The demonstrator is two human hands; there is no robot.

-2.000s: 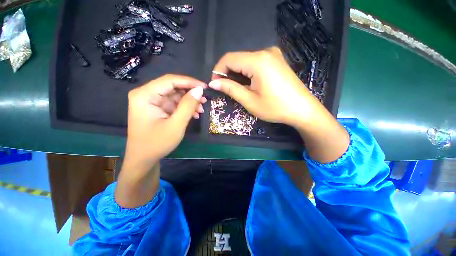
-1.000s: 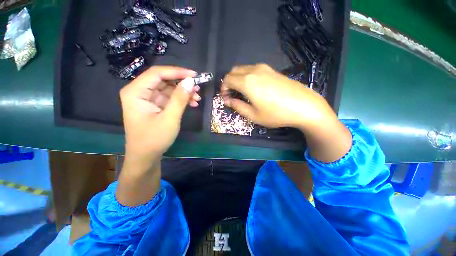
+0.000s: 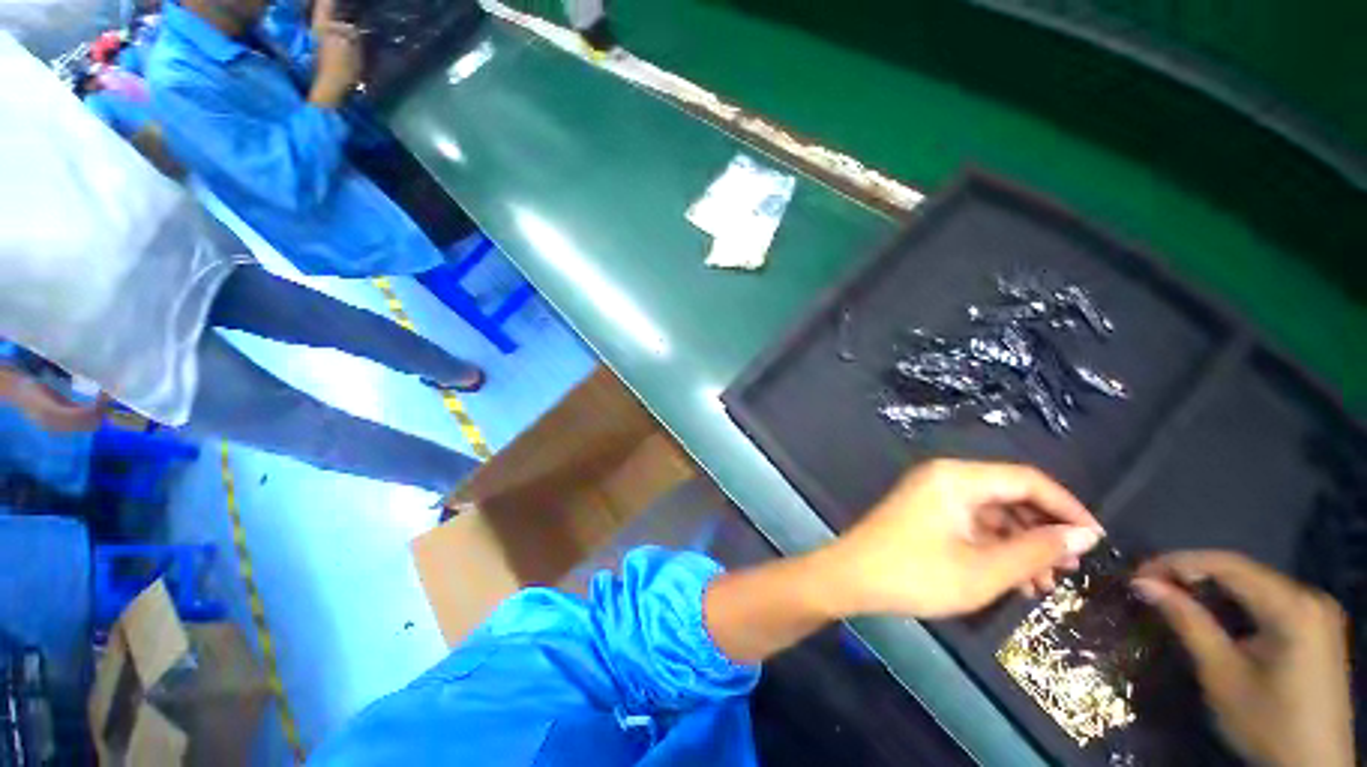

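Note:
My left hand [image 3: 960,543] is over the black divided tray [image 3: 810,487], thumb and forefinger pinched near the divider. A small dark end, seemingly the black housing, shows faintly at the fingertips; the rest is hidden. My right hand [image 3: 1267,644] is to its right, cut off by the lower right edge of the picture, fingertips close together beside the metal pins. Any pin in it is too small to see. The shiny gold and silver metal pins [image 3: 1067,674] lie in a bright patch at the tray's near edge. Glossy black housings [image 3: 990,360] lie heaped in the left tray half.
A clear plastic bag [image 3: 742,213] lies on the green bench left of the tray. An open cardboard box [image 3: 525,525] is below the bench edge. Upper left, a person in a blue smock [image 3: 263,143] works at the bench and a person in white [image 3: 98,240] stands in the aisle.
The view has swung left and tilted, so the tray appears lower right and people and the aisle show. The left hand keeps its pinch; the right hand's fingertips are now apart from the left's.

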